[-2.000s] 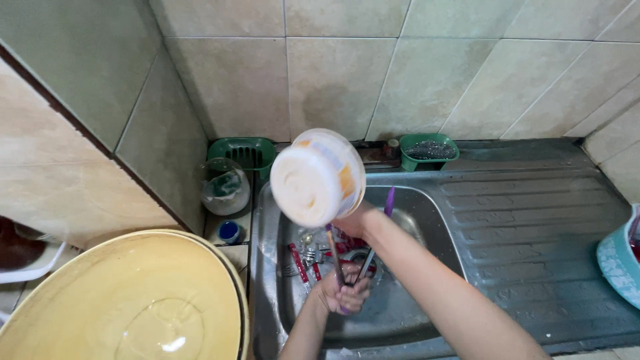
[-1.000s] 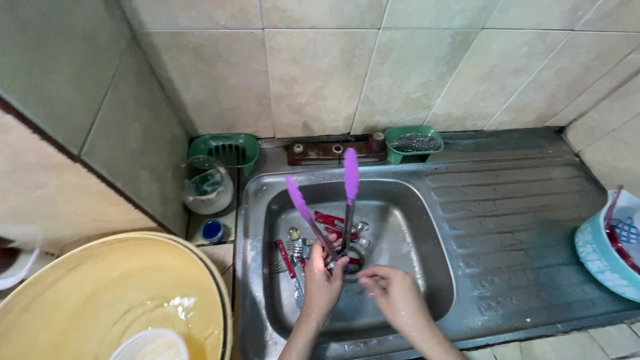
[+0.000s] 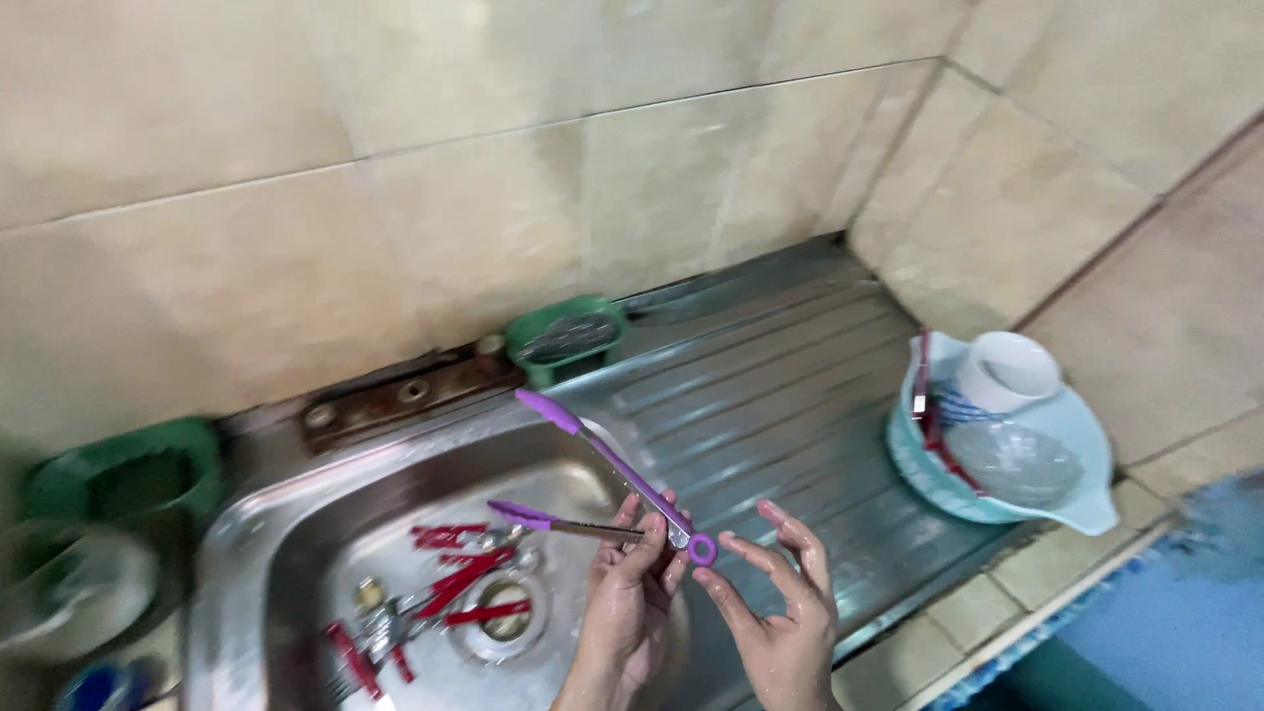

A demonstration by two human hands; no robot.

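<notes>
Purple-tipped kitchen tongs [image 3: 617, 464] are spread apart, their hinge end held in my left hand [image 3: 637, 583] over the right side of the steel sink [image 3: 232, 553]. A purple ring [image 3: 702, 550] sits at that end. My right hand [image 3: 780, 602], wet and with fingers apart, is beside the ring; a thumb or finger may be touching it, I cannot tell. Below, in the basin, lies red-handled cutlery [image 3: 459, 583], some of it across the drain [image 3: 504, 607].
On the right, a light blue basin [image 3: 904, 449] holds a white cup [image 3: 1007, 370], a clear bowl and red-handled pieces. Behind the sink stands a green holder [image 3: 533, 370] with a scouring pad. A second green holder [image 3: 59, 484] and a glass container [image 3: 89, 583] are at left.
The white tub held two seconds ago has left my hand; one second ago a white tub lay in the yellow basin. The tongs are now tilted left, hinge toward my right hand. The view has swung right.
</notes>
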